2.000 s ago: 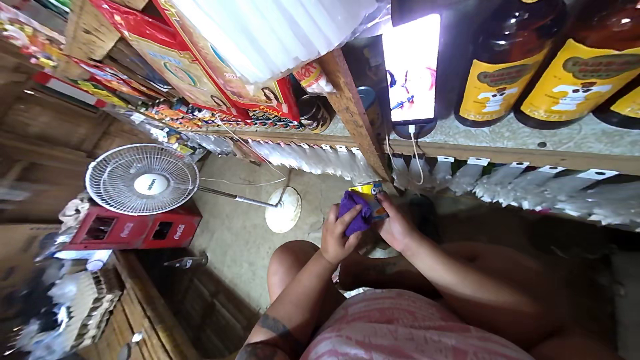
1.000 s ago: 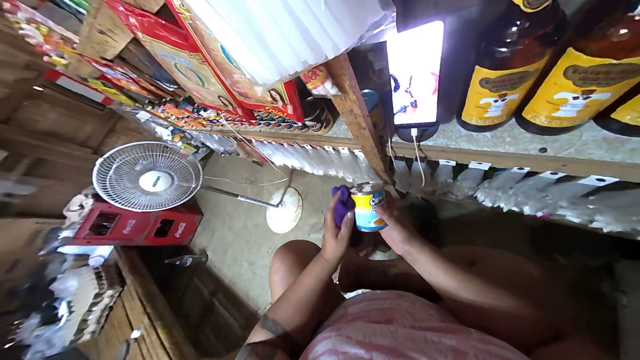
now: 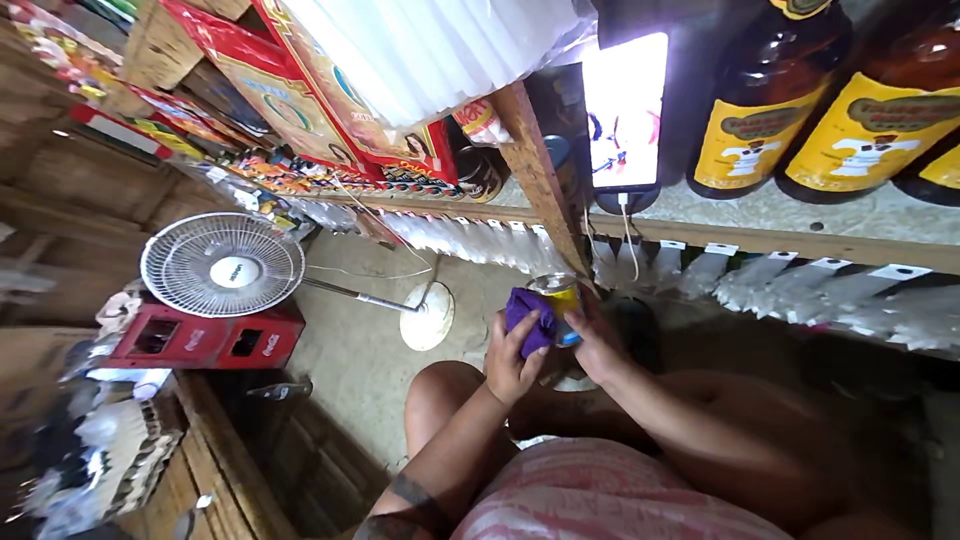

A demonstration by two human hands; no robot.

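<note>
Above my lap, my right hand (image 3: 596,341) grips a tin can (image 3: 561,296) with a yellow and blue label from its right side. The can's metal end faces up toward the camera. My left hand (image 3: 511,358) holds a bunched purple cloth (image 3: 529,321), which lies against the left side of the can and covers part of it. The fingers of my left hand are curled over the cloth. The can's far side and lower part are hidden by the cloth and my fingers.
A lit phone (image 3: 624,112) with a charging cable (image 3: 631,244) stands on the shelf beside brown glass bottles (image 3: 757,112). Plastic packets (image 3: 712,271) hang below the shelf edge. A white fan (image 3: 225,264) and red plastic crates (image 3: 210,336) are to the left; egg trays (image 3: 142,450) are lower left.
Two seconds ago the cloth covered more of the can. One second ago it was at the can's left with the label facing up; now the cloth lies over the can's left side again.
</note>
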